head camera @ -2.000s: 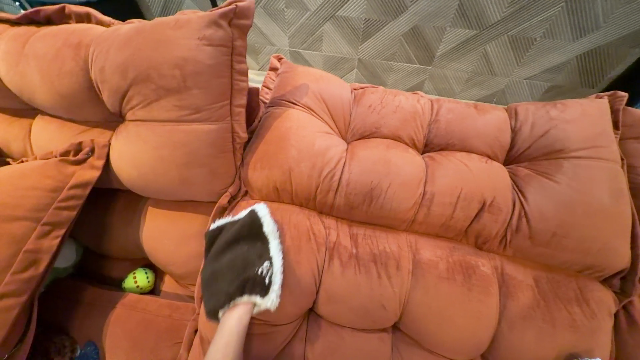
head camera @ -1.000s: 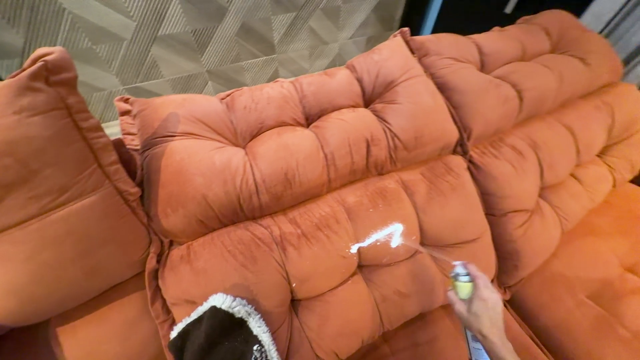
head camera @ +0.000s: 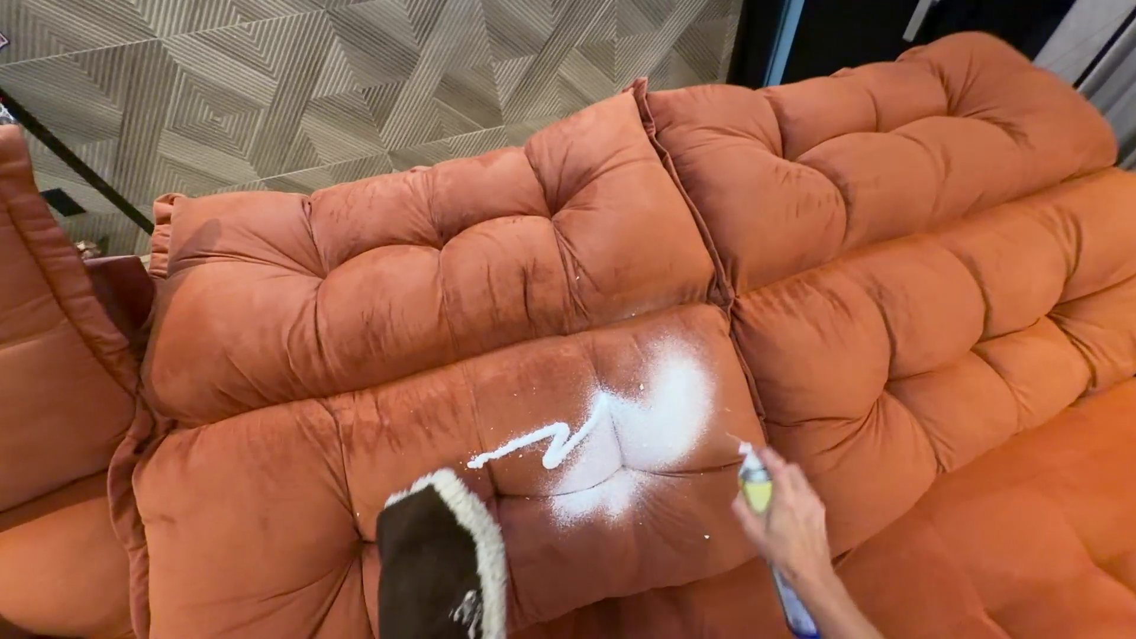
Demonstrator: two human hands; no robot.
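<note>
My right hand (head camera: 794,515) grips an aerosol can (head camera: 757,488) with its nozzle pointing up and left, over the tufted orange sofa cushion (head camera: 426,426). White foam (head camera: 661,404) lies on the cushion just left of the nozzle, as a zigzag line and a wider, powdery patch around a tuft seam. Left of the can, at the bottom, a dark brown mitt with white fleece trim (head camera: 439,559) covers my left hand, whose fingers are hidden inside it. The mitt is close below the left end of the foam line.
More tufted orange sofa sections (head camera: 932,337) run to the right. An orange cushion (head camera: 53,355) stands at the far left. Behind the backrest (head camera: 444,257) is a surface with a geometric line pattern (head camera: 355,89). Grey curtain folds (head camera: 1100,80) hang at the upper right.
The can in my right hand has come into view since the first frame. The white foam, a short line one second ago, now has a wide patch beside it. The view has swung right.
</note>
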